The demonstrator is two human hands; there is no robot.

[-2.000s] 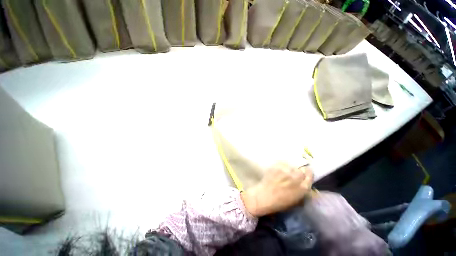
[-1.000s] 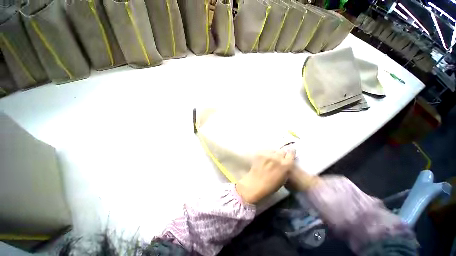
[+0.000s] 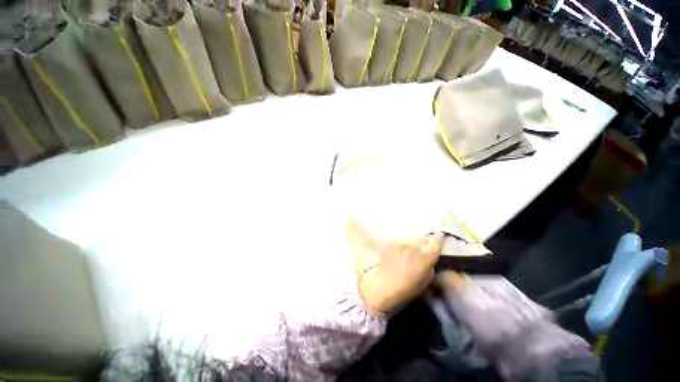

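Observation:
A taupe bag body (image 3: 356, 237) lies flat on the white table in front of me, much of it washed out by glare. Its dark-edged rim and a yellow-seamed corner show beyond my fingers. My left hand (image 3: 399, 273) is closed on the near part of the bag at its rim; the fingertips are partly hidden. My right hand (image 3: 452, 283) is blurred, just right of and below my left hand at the table's near edge; its fingers and whether it touches the bag cannot be made out.
Upright bag bodies (image 3: 240, 60) with yellow seams line the far table edge. Flat bags (image 3: 481, 119) lie stacked at the right. A large bag body (image 3: 45, 291) stands close at left. A pale blue stand arm (image 3: 617, 283) is beside the table at lower right.
My right hand has drawn back from my left hand toward me. The worked bag has shifted, and its yellow-seamed right corner shows more. The view has also shifted.

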